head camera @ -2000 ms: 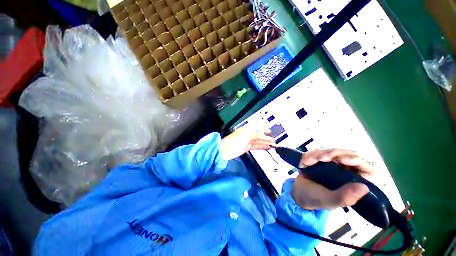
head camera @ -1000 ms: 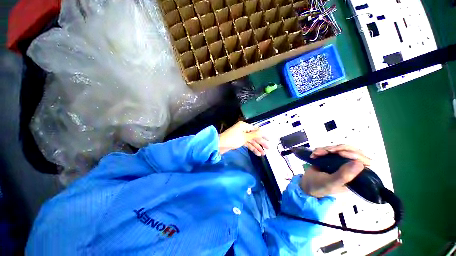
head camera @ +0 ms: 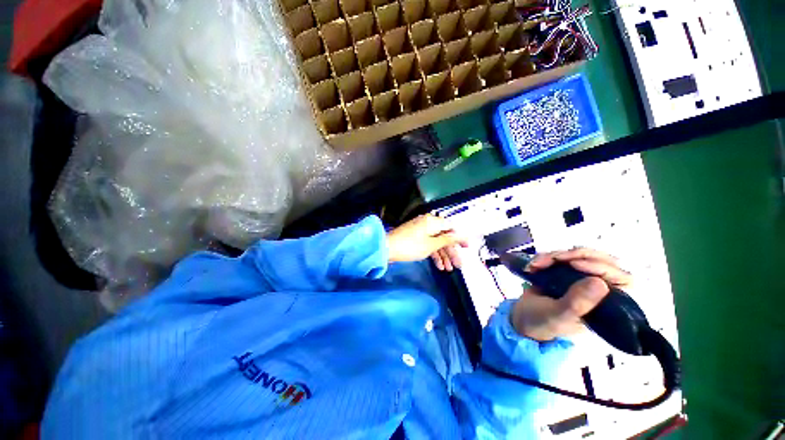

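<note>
The white panel (head camera: 620,223), with dark slots and square holes, lies on the green mat at the front edge. My right hand (head camera: 570,292) is closed around the thick black electric screwdriver (head camera: 615,320). Its thin end points left to the panel beside a large dark opening (head camera: 508,239). My left hand (head camera: 428,241) is at the panel's left edge, fingers bent down onto it; whether it grips anything is hidden. A thin dark wire lies on the panel between my hands. The screwdriver's black cord loops over the panel's near right part.
A blue tray (head camera: 590,110) of small silvery screws and a green-handled tool (head camera: 470,149) lie beyond the panel. A cardboard divider box (head camera: 379,131) holds wire harnesses (head camera: 559,34). Clear plastic bags (head camera: 172,163) are heaped left. Another white panel (head camera: 732,64) lies far right. A black strap crosses the mat.
The view has shifted. The screwdriver's thin end has moved from my left fingertips to beside the large opening, and my left hand has drawn back to the panel's edge.
</note>
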